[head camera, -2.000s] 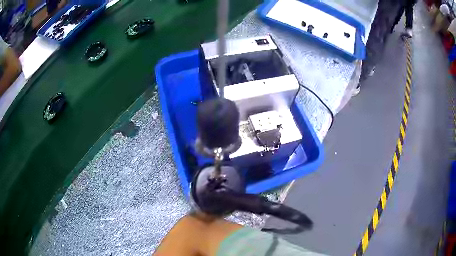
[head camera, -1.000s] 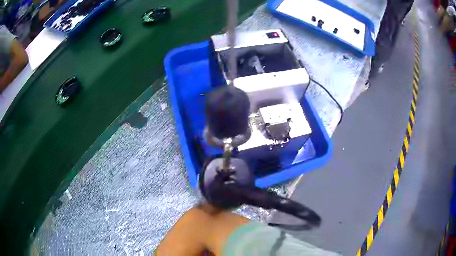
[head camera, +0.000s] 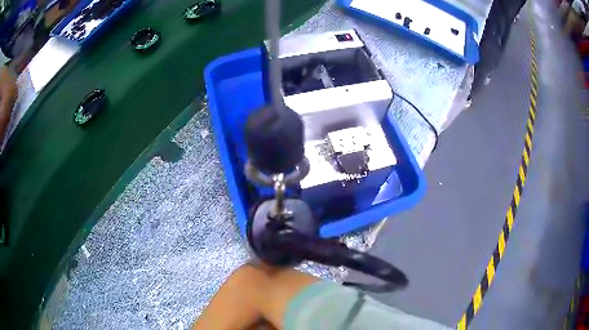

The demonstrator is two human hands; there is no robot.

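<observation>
The electric screwdriver (head camera: 282, 232) hangs at the lower centre, its round rear end facing me, clipped by a metal ring to a dark balancer piece (head camera: 276, 143). My right hand (head camera: 255, 298) is at the bottom, below the driver's rear, with a pale green sleeve behind it. It appears closed around the driver, but its fingers and the bit are hidden. The white screw feeder (head camera: 336, 103) stands just beyond, inside the blue plastic bin (head camera: 223, 129). My left hand is out of view.
Round housing units (head camera: 90, 107) lie spaced on the green conveyor belt (head camera: 48, 161) at left. Bubble wrap covers the bench (head camera: 155, 238). A blue tray with small black parts (head camera: 429, 37) is at the upper right. A person's arm (head camera: 8, 97) shows at far left; yellow-black tape marks the floor.
The view has shifted slightly. The housing units have moved a little up and right along the belt relative to the bin. My right hand and the driver keep nearly the same pose.
</observation>
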